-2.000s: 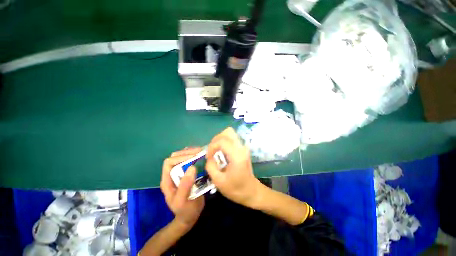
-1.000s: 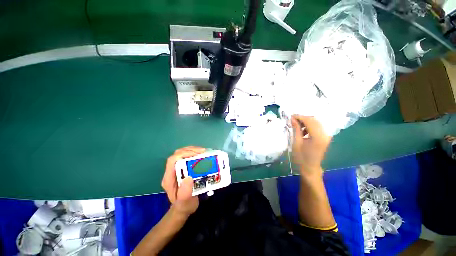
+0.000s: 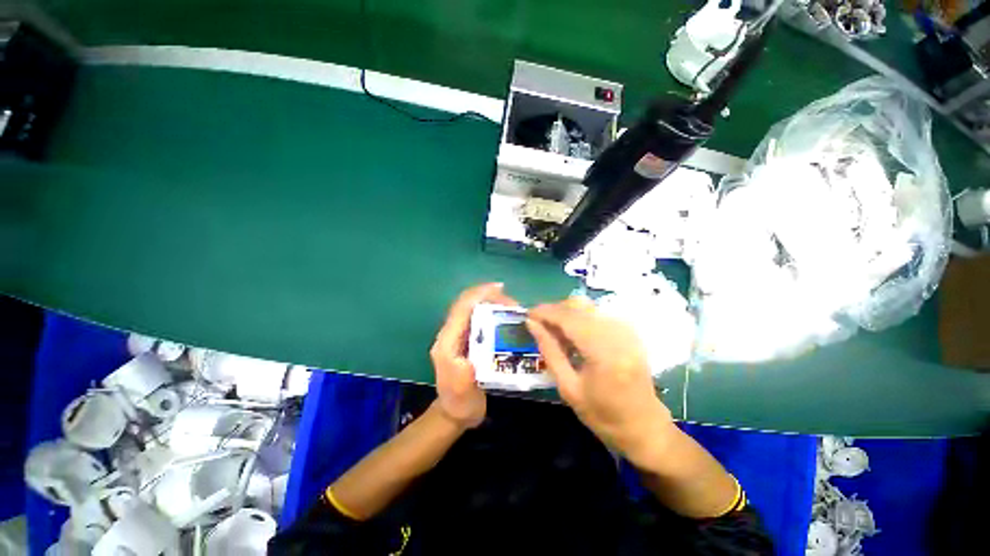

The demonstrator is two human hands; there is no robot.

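A white housing shell (image 3: 485, 377) with blue and darker metallic parts showing in its open side is held over the bench's front edge. My left hand (image 3: 458, 364) grips its left side. My right hand (image 3: 595, 364) is at its upper right, with thumb and finger pinched at the rim; whether a small part is between them cannot be told. The right hand hides the shell's right part.
The screw feeder (image 3: 546, 163) stands ahead, with the black electric screwdriver (image 3: 633, 174) slanting beside it. A large clear bag (image 3: 928, 206) of white parts lies right. Blue bins (image 3: 326, 434) with white parts are below. A black object (image 3: 33, 92) is far left.
My right hand has come back from the small bag of white parts to the shell. The shell is still in my left hand. The view has shifted, showing more of the left side.
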